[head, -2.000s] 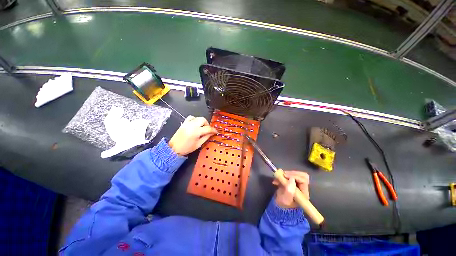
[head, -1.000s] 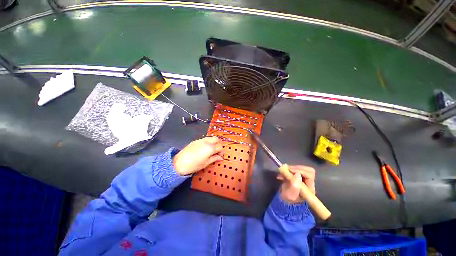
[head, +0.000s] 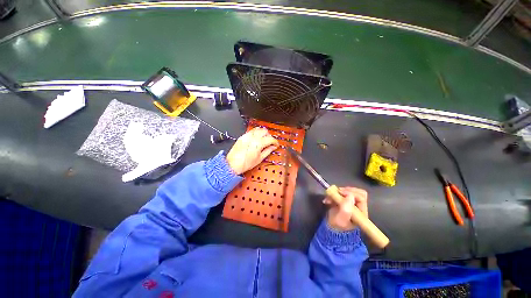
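Observation:
An orange-red jig (head: pixel 259 198) with rows of round holes lies in front of me; small shiny leaded components (head: pixel 283 156) sit across its far rows. My left hand (head: pixel 251 151) rests over the jig's upper left, fingertips down on the component rows; what the fingers touch is hidden. My right hand (head: pixel 347 208) holds the soldering iron (head: pixel 364 224) by its pale wooden handle, its metal shaft pointing at the component rows. Solder wire (head: pixel 208 124) runs from the spool (head: pixel 167 92) on its yellow base towards the jig, its end hidden near my left hand.
A black fan (head: pixel 279 96) stands behind the jig. Left are a bubble bag (head: pixel 105 137), a white glove (head: pixel 145 152) and white paper (head: pixel 65 107). Right are a yellow sponge stand (head: pixel 381 169), orange-handled cutters (head: pixel 454 201) and a dark cord. A blue bin (head: pixel 384 282) holds small dark pieces.
My left hand has moved from the jig's left middle up onto its far rows, covering some components. My right hand still holds the iron over the components, the tip slightly shifted.

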